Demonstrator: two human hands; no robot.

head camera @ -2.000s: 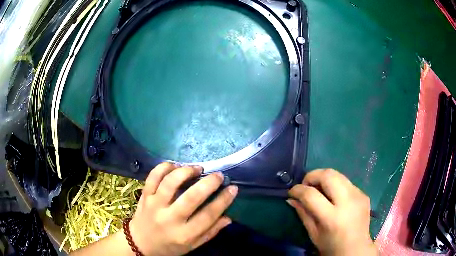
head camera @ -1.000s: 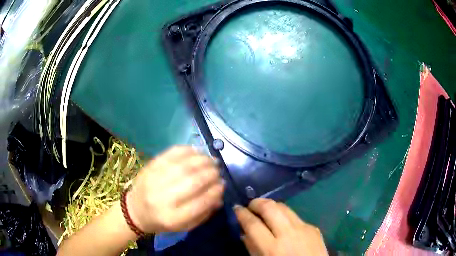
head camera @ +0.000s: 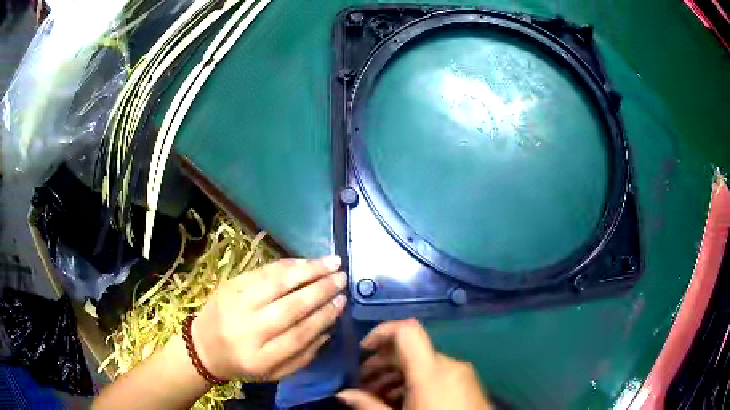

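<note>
The black plastic frame point(head camera: 400, 276), square with a large round opening, lies on the green bench top, its lower left corner nearest my hands. A narrow black sealing strip point(head camera: 339, 184) runs along its left edge and seems to hang past that corner. My left hand point(head camera: 264, 320) has its fingertips together on the strip and frame edge just above the corner. My right hand point(head camera: 416, 372) is below the corner, fingers bent and partly cut off by the picture's bottom edge. Its thumb is near the dark strip end; a grip cannot be made out.
Black and pale yellow strip stock point(head camera: 172, 120) fans out at upper left beside a clear plastic bag point(head camera: 60, 80). Yellow liner curls point(head camera: 184, 296) fill the carton point(head camera: 92, 340) at lower left, near black plastic bags point(head camera: 48, 336). A pink sheet point(head camera: 692, 296) with black parts lies at right.
The frame has turned on the bench, so its strip edge now stands nearly upright at left. My left hand has settled on that edge; my right hand has moved lower, fingers more spread.
</note>
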